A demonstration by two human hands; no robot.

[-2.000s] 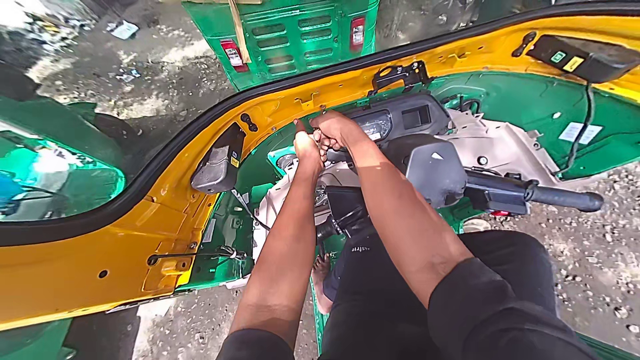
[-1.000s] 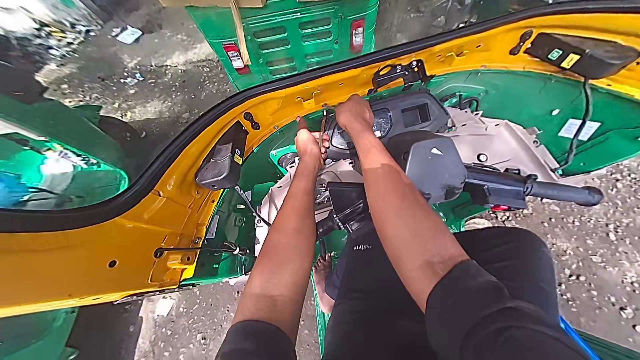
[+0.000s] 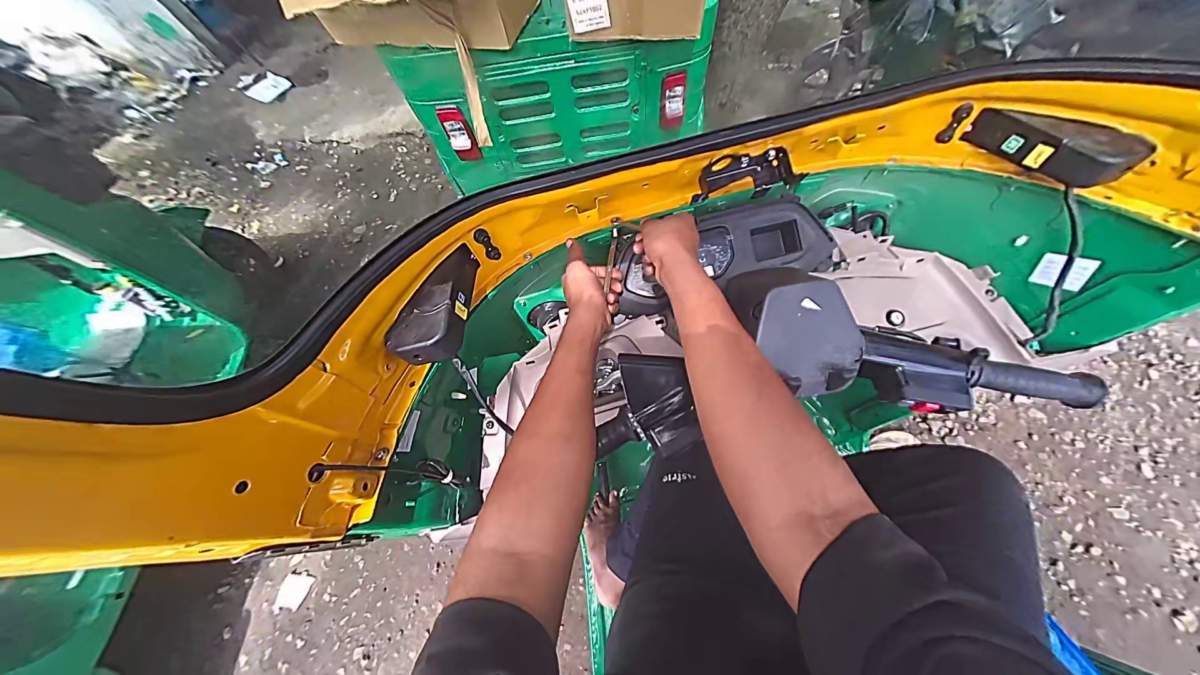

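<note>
My left hand (image 3: pixel 591 286) is curled around a slim metal rod-like tool (image 3: pixel 611 262), which stands upright with its top end at the lower edge of the yellow windshield frame (image 3: pixel 562 211). To its right my right hand (image 3: pixel 667 246) has its fingers bent near the tool's upper part; a thin piece by its fingertips is too small to make out. Below and right of my right hand sits the black instrument cluster (image 3: pixel 773 242) of an auto rickshaw. A black metal bracket (image 3: pixel 745 172) is fixed on the frame further right.
Black wiper motor housings (image 3: pixel 436 305) (image 3: pixel 1059 145) sit on the frame at both sides. The handlebar grip (image 3: pixel 1036 382) and a grey plastic cover (image 3: pixel 811 337) are near my right forearm. Beige panels (image 3: pixel 923 291) line the dash. Outside stands a green vehicle (image 3: pixel 572 103) bearing cardboard boxes (image 3: pixel 431 21).
Two seconds ago my hands were together at the frame; they are now apart, and the upright tool shows between them. My right hand has moved slightly since one second ago.
</note>
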